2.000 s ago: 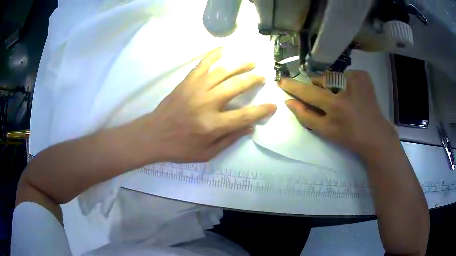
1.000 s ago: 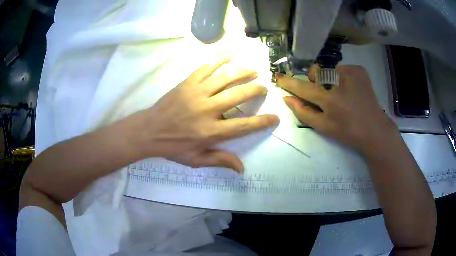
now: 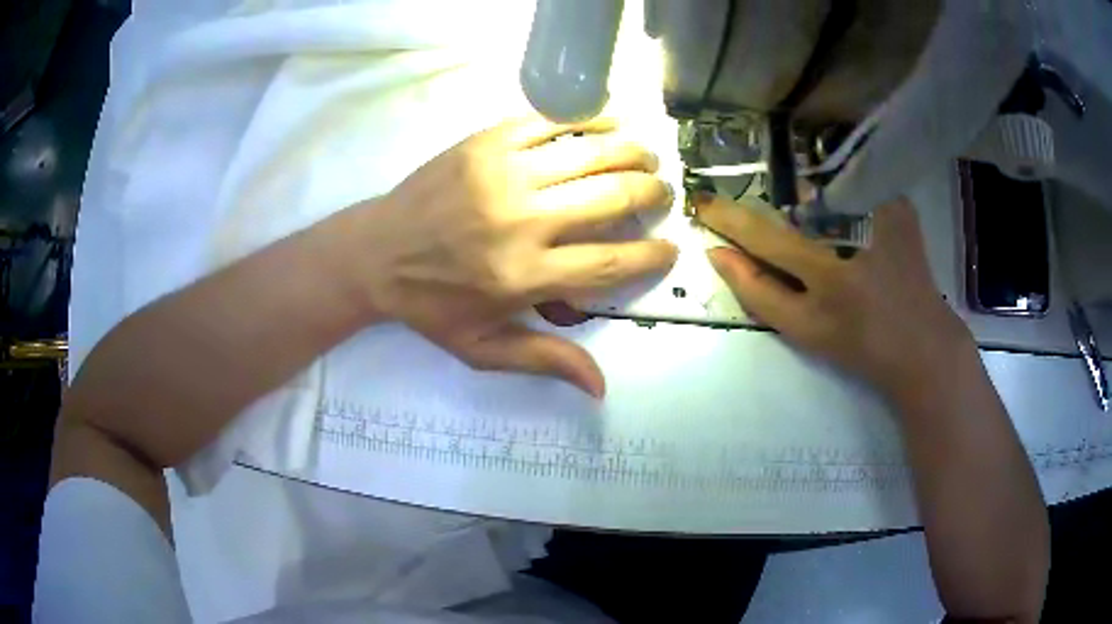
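White fabric (image 3: pixel 281 159) lies on the table under the lamp, left of the needle area, its part near the foot washed out by glare. My left hand (image 3: pixel 500 244) rests palm down on it, fingers slightly apart and pointing at the presser foot (image 3: pixel 691 195), thumb out towards me. My right hand (image 3: pixel 841 287) is right of the foot, its index fingertip beside it and the thumb lower, apart from the index. Its other fingers are partly hidden behind the machine head (image 3: pixel 805 61). The metal bed (image 3: pixel 671 301) shows between my hands.
The lamp (image 3: pixel 570 67) hangs above my left fingers. A smartphone (image 3: pixel 1006 238) and a thin silver tool (image 3: pixel 1088 354) lie at right. A printed ruler scale (image 3: pixel 585 461) runs along the curved front edge. More white cloth (image 3: pixel 402 549) hangs below the table at left.
The fabric has shifted away from the front, uncovering the bed's edge between my hands. My left fingers are drawn closer together and its thumb is spread out. My right hand stays beside the foot.
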